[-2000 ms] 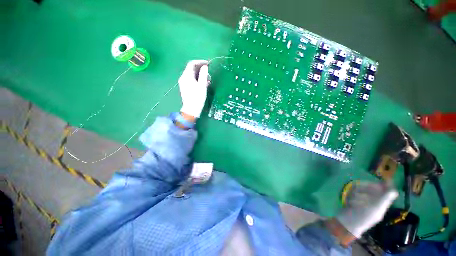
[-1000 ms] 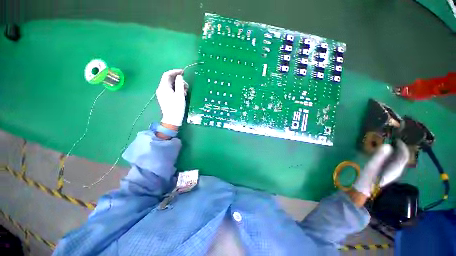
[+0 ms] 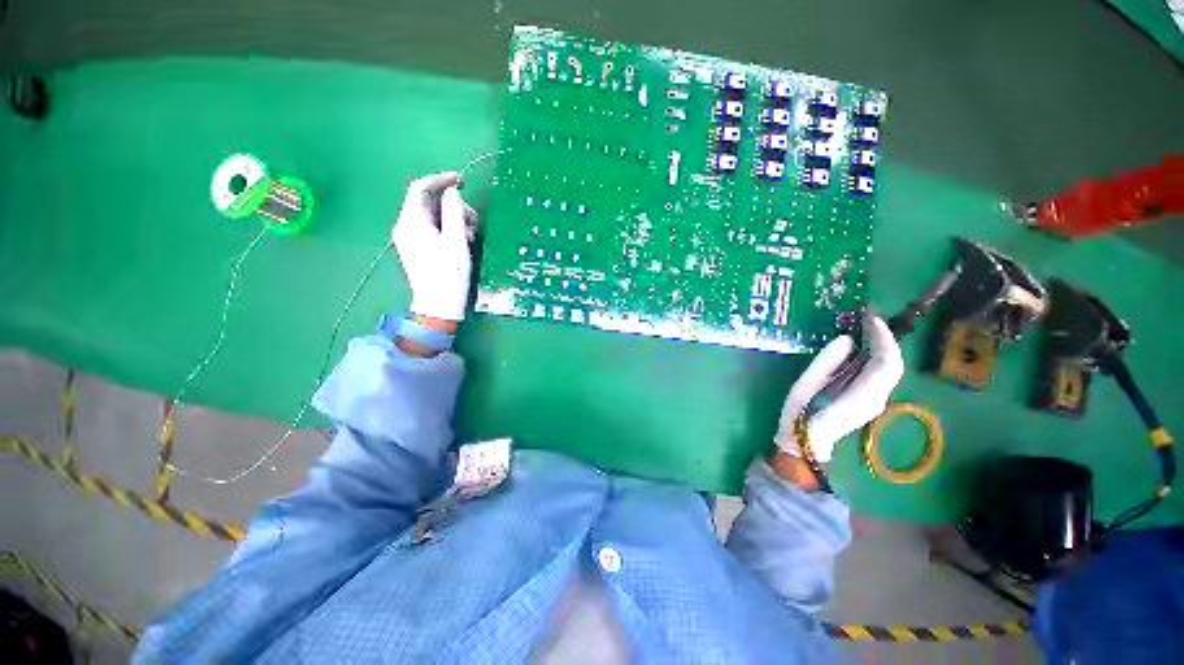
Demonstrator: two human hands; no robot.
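Note:
The green circuit board (image 3: pixel 675 208) lies on the green mat (image 3: pixel 584 416), rows of black transistors (image 3: pixel 775 130) at its upper right. My left hand (image 3: pixel 435 247), in a white glove with a blue wrist band, is at the board's left edge and pinches thin solder wire (image 3: pixel 344 318); its tip reaches the board's left edge. The wire trails to the solder spool (image 3: pixel 283 205). My right hand (image 3: pixel 847 387), gloved white, is at the board's lower right corner and holds the dark soldering iron (image 3: pixel 915 309), its cable running over the wrist.
Two dark iron stands with tan sponges (image 3: pixel 967 353) are at the right. A yellow tape roll (image 3: pixel 904 443) lies beside my right hand. A black round container (image 3: pixel 1032 509) is at the bench edge. A red tube (image 3: pixel 1117 198) comes in from the right. A small black object (image 3: pixel 26 96) is far left.
My right hand has moved from the stands left to the board's lower right corner, now with the soldering iron in it. My left hand stays at the board's left edge with the wire.

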